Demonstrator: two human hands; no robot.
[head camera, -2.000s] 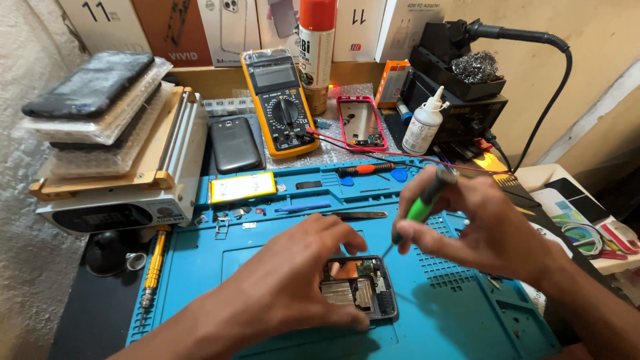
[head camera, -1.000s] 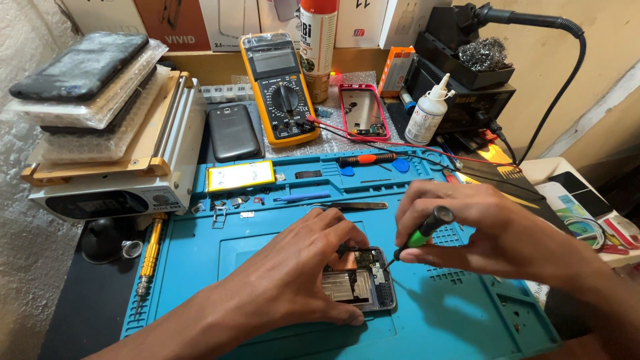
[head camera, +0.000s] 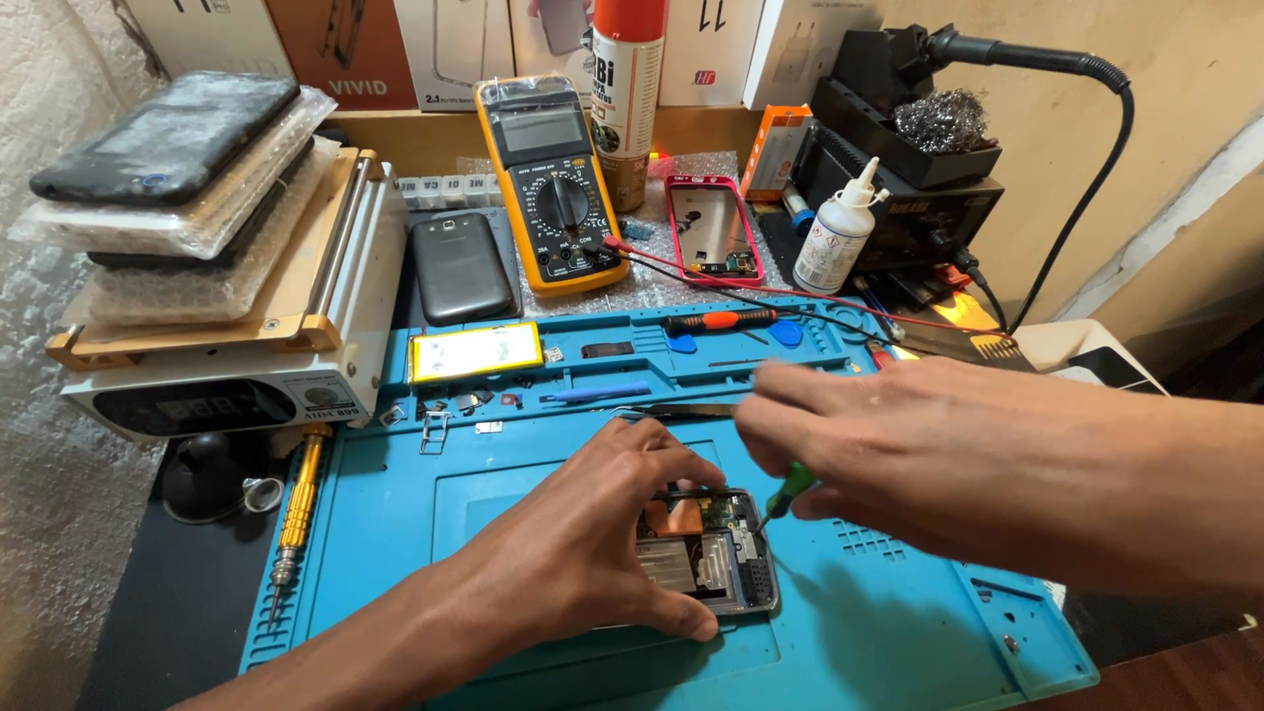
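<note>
An opened smartphone (head camera: 731, 563) lies on the blue silicone repair mat (head camera: 395, 553), its circuit board, an orange patch and metal parts exposed. My left hand (head camera: 592, 543) grips the phone from the left, with fingertips at its top edge and the thumb at its lower edge. In my right hand (head camera: 839, 444) is a screwdriver with a green handle (head camera: 790, 489). Its thin shaft slants down to the right end of the phone; the rest of the handle is hidden by the hand.
Behind the phone are tweezers (head camera: 681, 409), a blue pry tool (head camera: 597, 392), a battery (head camera: 476, 352) and small parts. Further back stand a yellow multimeter (head camera: 555, 188), a white bottle (head camera: 834, 232) and a soldering station (head camera: 918, 207). A yellow screwdriver (head camera: 298, 504) lies left, near a heating plate machine (head camera: 227, 400).
My right hand has tilted over the screwdriver, so the handle top seen before is now covered. The tool's tip remains around the phone's right end. My left hand still holds the phone.
</note>
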